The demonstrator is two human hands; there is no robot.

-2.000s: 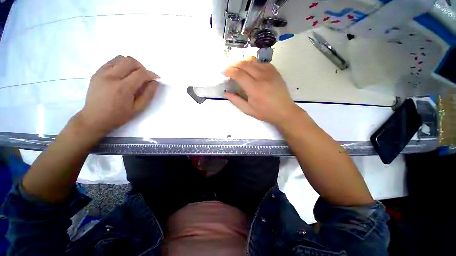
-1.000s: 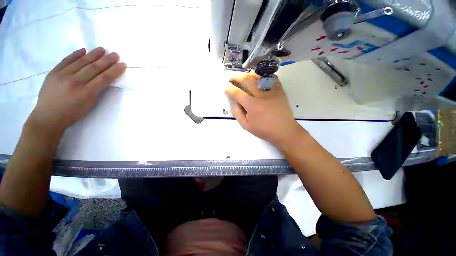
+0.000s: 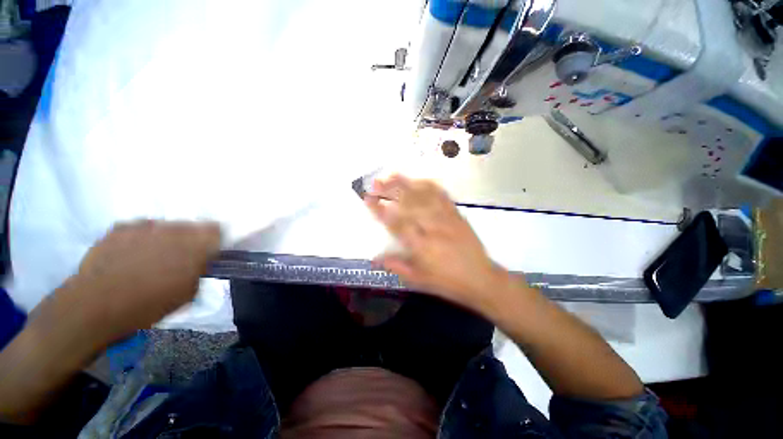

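A large white cloth [image 3: 197, 111] covers the left and middle of the table and reaches its front edge at the left. My left hand [image 3: 146, 270] is blurred at the cloth's front left edge; whether it grips the cloth cannot be told. My right hand [image 3: 433, 240] is near the bed's left corner, fingers partly spread, with nothing visible in it. A small grey piece [image 3: 359, 186] shows beside its fingertips. The sewing machine head [image 3: 592, 51] stands at the upper right, its presser foot area [image 3: 440, 111] beyond my right hand.
A silver tool [image 3: 577, 139] lies on the cream machine bed [image 3: 506, 176]. A black smartphone [image 3: 685, 264] lies at the right table edge, beside a tan piece [image 3: 767, 249]. A grey measuring strip [image 3: 300, 268] runs along the front edge.
My left hand has moved down to the front edge, and the cloth there has shifted. My right hand has moved from beside the presser foot toward the front. The camera view has shifted.
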